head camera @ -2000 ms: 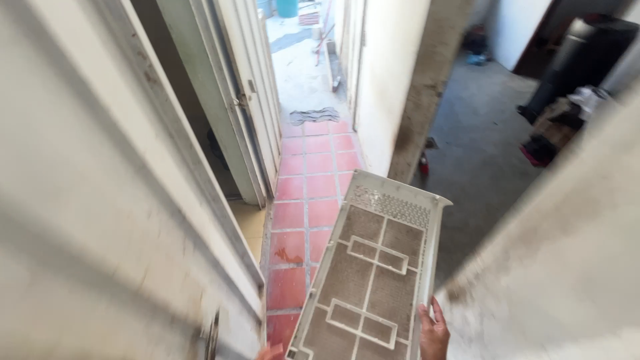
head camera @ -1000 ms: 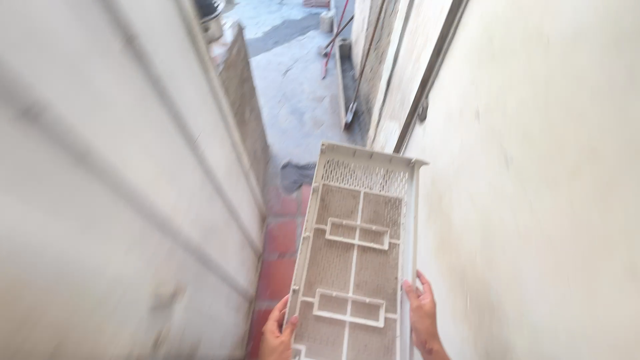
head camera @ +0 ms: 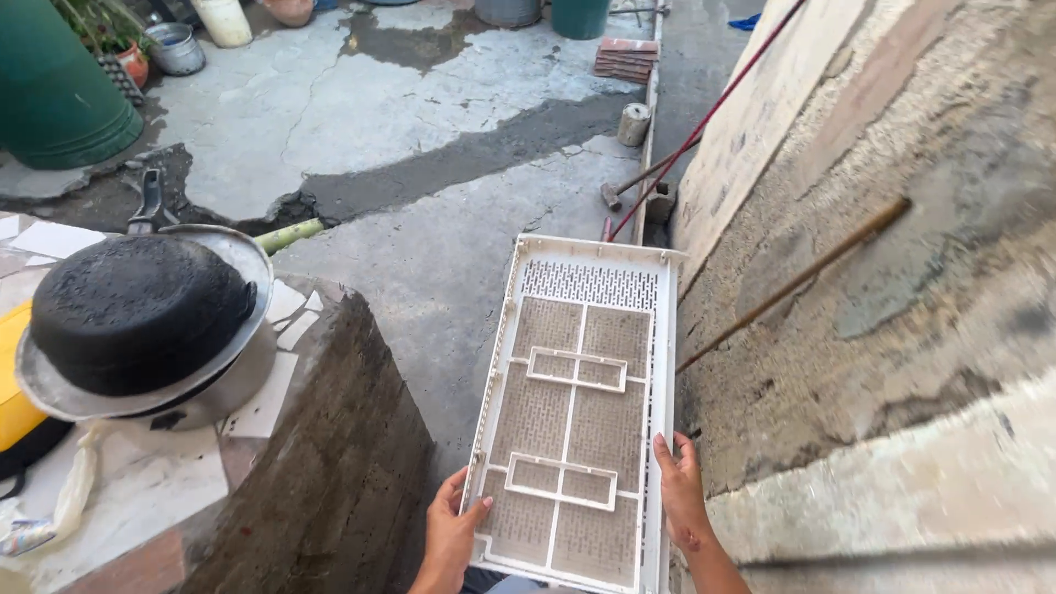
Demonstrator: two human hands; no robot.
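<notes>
Both hands hold a white plastic slotted panel (head camera: 569, 404), which looks like an appliance's front grille, with dusty mesh filter sections and two small raised rectangular frames. My left hand (head camera: 452, 528) grips its lower left edge, thumb on the front face. On the right long edge, lower half, my right hand (head camera: 681, 487) has its thumb on the rim. The panel's far end, with bare slots, points away from me over the concrete floor. Its underside and the fingers behind it are hidden.
A blackened pot (head camera: 140, 313) sits upside down in metal cookware on a tiled ledge (head camera: 280, 396) at left. A rough wall (head camera: 866, 289) stands close at right, beside a wooden stick (head camera: 792, 285), a red pole (head camera: 709, 120) and a hammer (head camera: 612, 195). A green bin (head camera: 62, 91) stands farther off.
The view has moved from a narrow red-tiled passage out to a concrete yard. The panel stays held, and my left hand, barely in view at first, now shows clearly at its left edge.
</notes>
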